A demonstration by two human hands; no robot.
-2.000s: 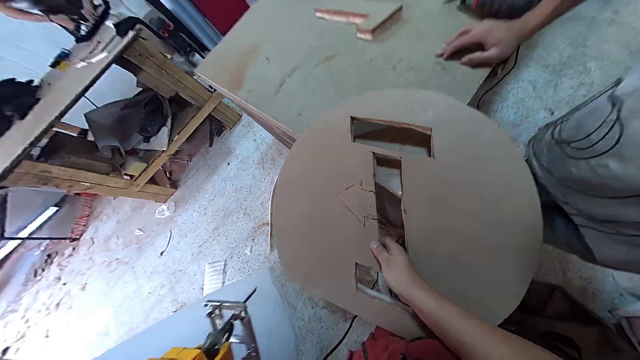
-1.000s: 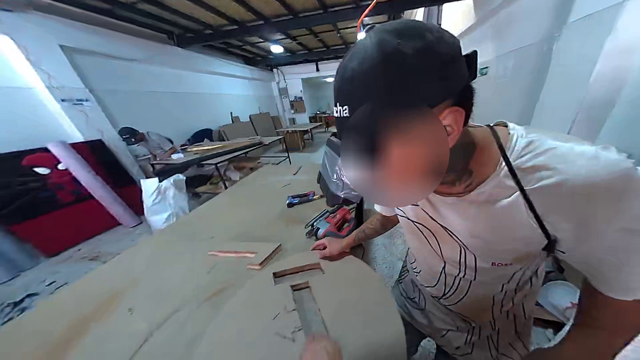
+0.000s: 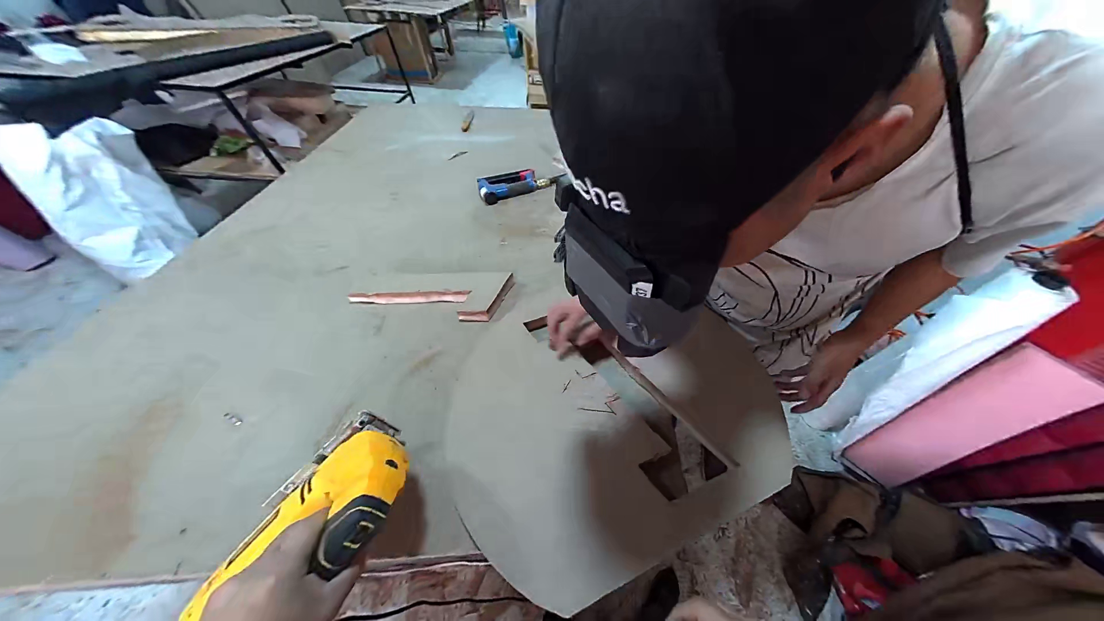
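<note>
My left hand (image 3: 289, 565) grips a yellow jigsaw (image 3: 358, 483) over the near part of the bench, left of the board. A large round brown board (image 3: 535, 483) with cut-out openings (image 3: 673, 470) lies partly on the bench, its near side jutting past the edge. Pencil-like marks show beside the long opening. Only a small part of my right hand (image 3: 699, 611) shows at the bottom edge, below the board; its fingers cannot be made out. A co-worker leans over the board, one hand (image 3: 572, 328) at the far end of the opening, the other (image 3: 815, 371) beside the rim.
On the bench top (image 3: 216, 362) lie L-shaped and straight-edged offcut pieces (image 3: 487, 297) and a blue-handled tool (image 3: 509, 185). The co-worker's black cap (image 3: 673, 112) hangs close over the board. White and pink rolls (image 3: 992, 414) stand at right. A cable runs below the bench edge.
The view has swung back down. The co-worker has bent lower over the board. My right hand, on the board two seconds ago, is now at the bottom edge. The jigsaw now shows above the bench.
</note>
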